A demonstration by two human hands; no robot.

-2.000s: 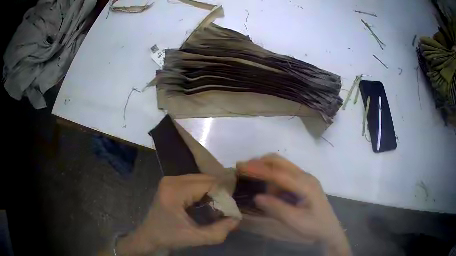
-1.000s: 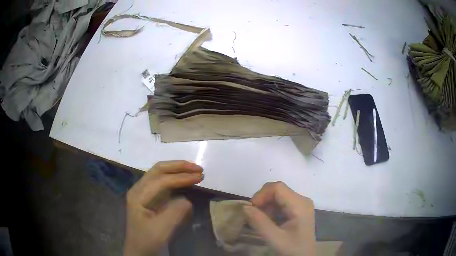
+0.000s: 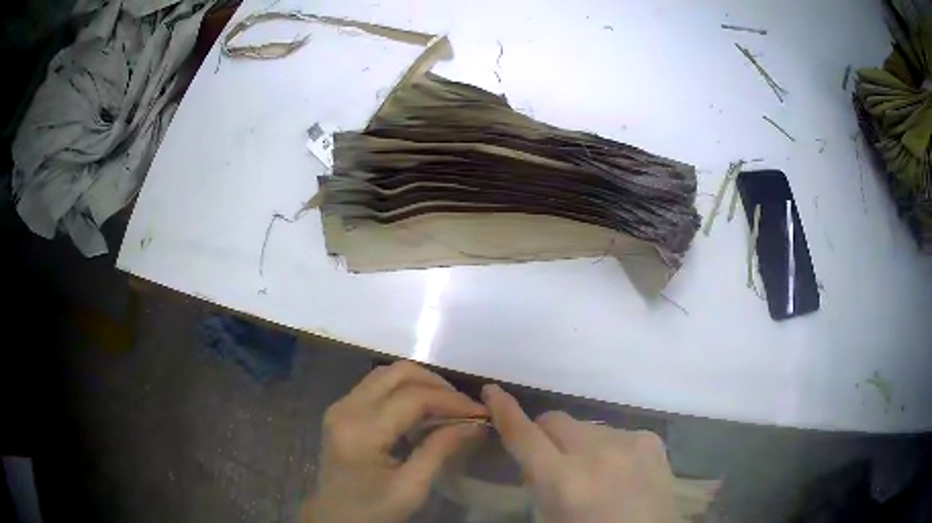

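My left hand (image 3: 393, 444) and my right hand (image 3: 583, 460) meet just below the table's front edge. Both pinch a khaki band piece (image 3: 480, 498) between their fingertips. Only a thin edge of it shows at the fingertips, with pale cloth below and between the hands; the rest is hidden by the hands. A stack of band pieces (image 3: 491, 189), khaki and dark brown edges fanned in a row, lies on the table above the hands. A white ticket (image 3: 320, 145) is at its left end and a khaki tie strip (image 3: 347, 28) curls from its upper left.
A black smartphone (image 3: 779, 245) lies on the white table (image 3: 572, 347) to the right, with fabric trimmings (image 3: 724, 196) beside it. A tied khaki bundle (image 3: 904, 112) is at the right edge. A pale grey garment pile (image 3: 97, 123) is at the left.
The opened dark and khaki piece over the table edge no longer shows there. My left hand was empty one second ago and has moved right to grip the piece beside my right hand.
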